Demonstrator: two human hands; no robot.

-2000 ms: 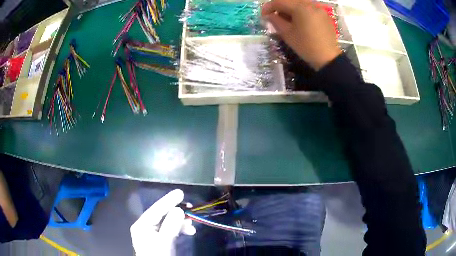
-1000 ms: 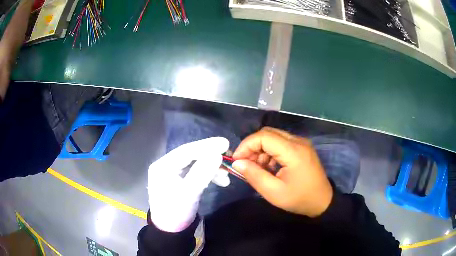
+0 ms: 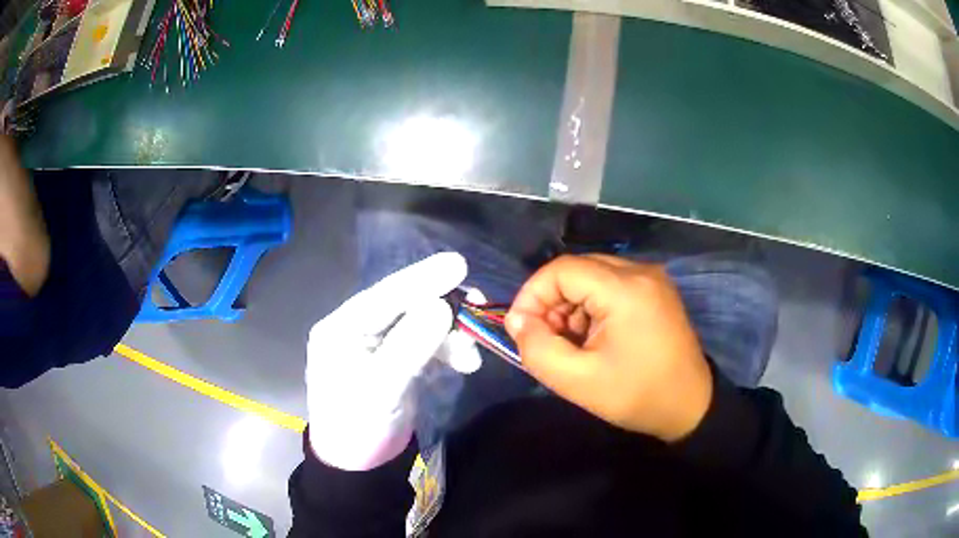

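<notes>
My left hand (image 3: pixel 384 352), in a white glove, is over my lap and pinches a small dark connector housing (image 3: pixel 454 298) between its fingertips. The housing is mostly hidden. A wire harness (image 3: pixel 487 333) of blue, white, red and yellow wires runs from it to the right, under my right hand. My bare right hand (image 3: pixel 610 342) is closed around these wires close to the housing, thumb and forefinger together. The wires' far ends are hidden behind the right hand.
The green bench edge lies beyond my lap, with a clear tape strip (image 3: pixel 585 105). The compartment tray (image 3: pixel 726 32) is at top right, with black wires (image 3: pixel 831 16). Harnesses (image 3: pixel 185 42) and the neighbour's tray (image 3: pixel 100 42) are at top left. Blue stools (image 3: pixel 216 252) stand on both sides; a person's arm is at left.
My right hand has come from the compartment tray to my left hand over my lap. Since one second ago it has shifted slightly right, and more coloured wires show between the hands. The view has tilted down.
</notes>
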